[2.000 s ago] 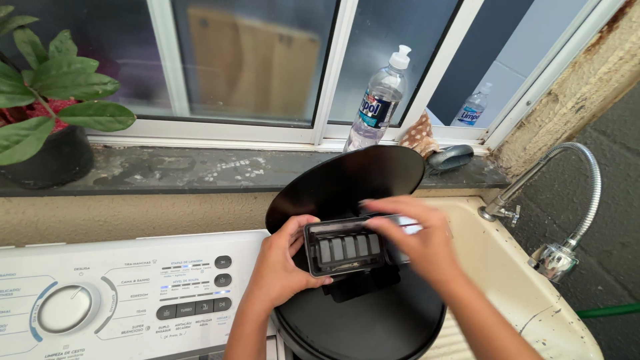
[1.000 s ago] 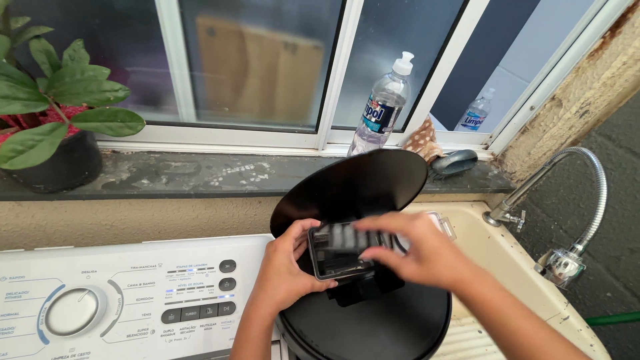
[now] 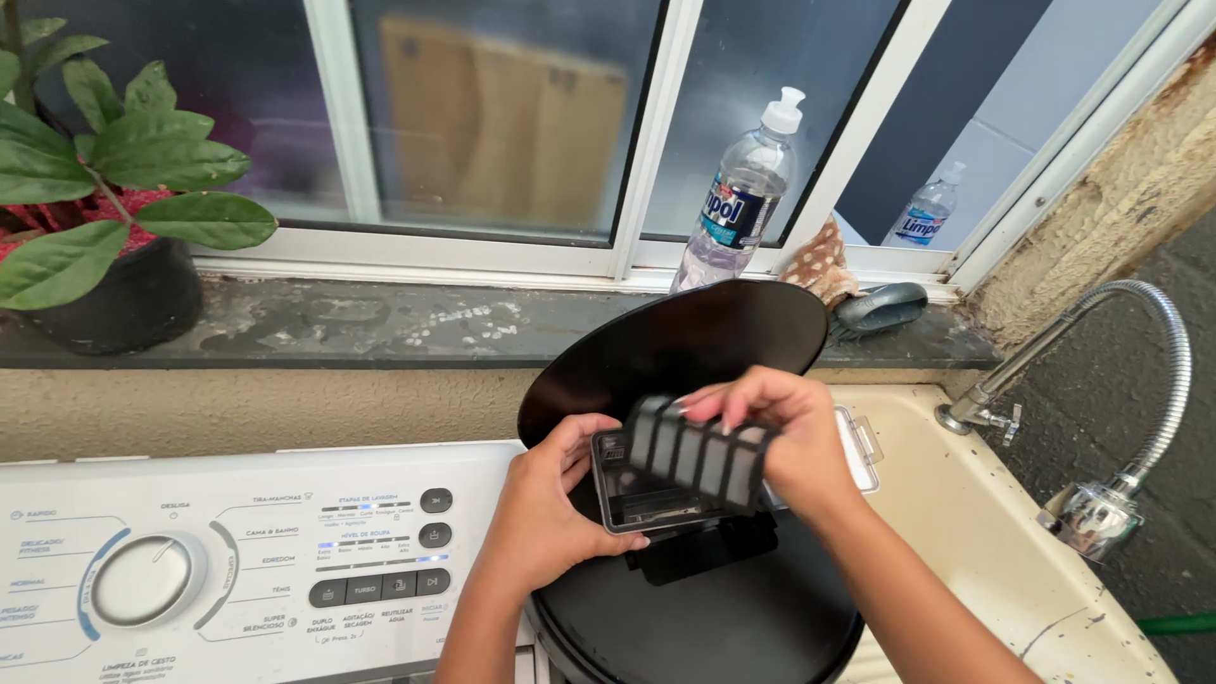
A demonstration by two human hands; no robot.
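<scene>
My left hand (image 3: 560, 503) grips the left end of a clear-walled plastic dust container (image 3: 655, 518), held above a round black lidded bin (image 3: 722, 617). A dark filter frame with pale rectangular cells (image 3: 698, 451) is tilted over the container's opening, pinched along its upper edge by my right hand (image 3: 774, 432). The frame is slightly blurred and hides part of the container's inside. Behind my hands stands the bin's raised round black lid (image 3: 674, 351). A clear flap with a latch (image 3: 860, 448) shows to the right of my right hand.
A washing machine panel (image 3: 237, 560) lies at left, a cream sink (image 3: 1007, 532) with a flexible chrome faucet (image 3: 1173, 380) at right. The stone sill (image 3: 380, 328) holds a potted plant (image 3: 114, 285), a detergent bottle (image 3: 736, 204), a spotted cloth (image 3: 822, 266) and a brush (image 3: 879, 309).
Two seconds ago the celled frame lay inside the container. My right hand has lifted and tilted it out of the opening, while my left hand keeps hold of the container.
</scene>
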